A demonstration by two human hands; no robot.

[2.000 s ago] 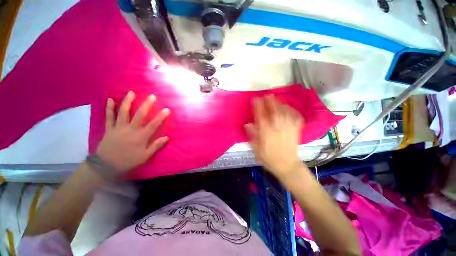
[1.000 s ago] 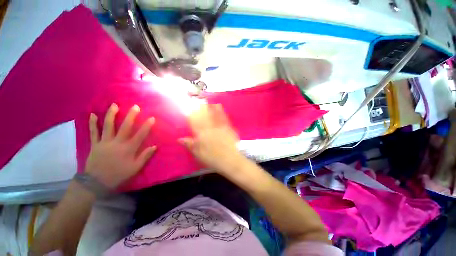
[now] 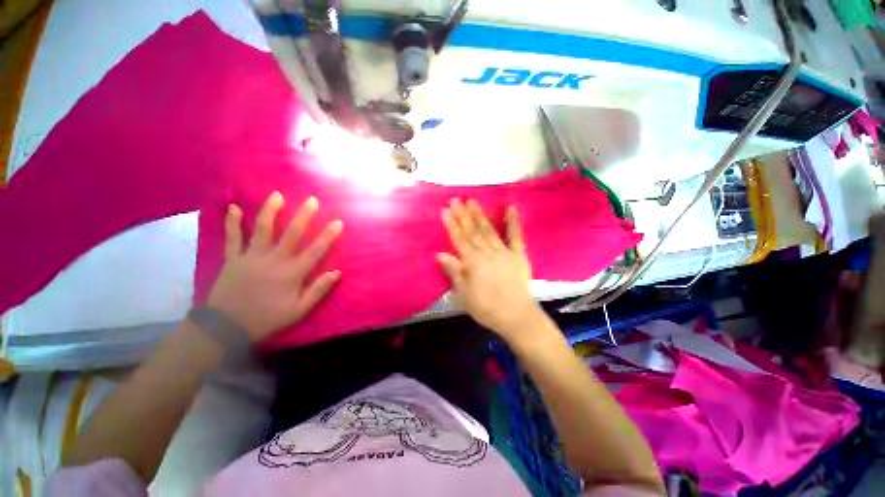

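A bright pink fabric panel (image 3: 378, 262) lies across the white table and passes under the presser foot (image 3: 400, 160) of the white sewing machine (image 3: 621, 82). Lamp glare hides the needle area. My left hand (image 3: 272, 277) lies flat on the panel, left of the needle, fingers spread. My right hand (image 3: 487, 267) lies flat on the panel, right of the needle, fingers apart. Neither hand grips the fabric. The panel's left part spreads out wide and its right end is near the scissors (image 3: 621, 209), partly hidden.
A blue crate (image 3: 801, 476) of pink and white fabric (image 3: 728, 417) is below the table at right. The control panel (image 3: 767, 102) is on the machine's right end. A pale cable crosses in front of it. A blurred part of a person shows at the far right edge.
My right hand moved from the right part of the panel towards the needle, then back right a little. My left hand stays flat on the panel. The panel's right end has shifted slightly.
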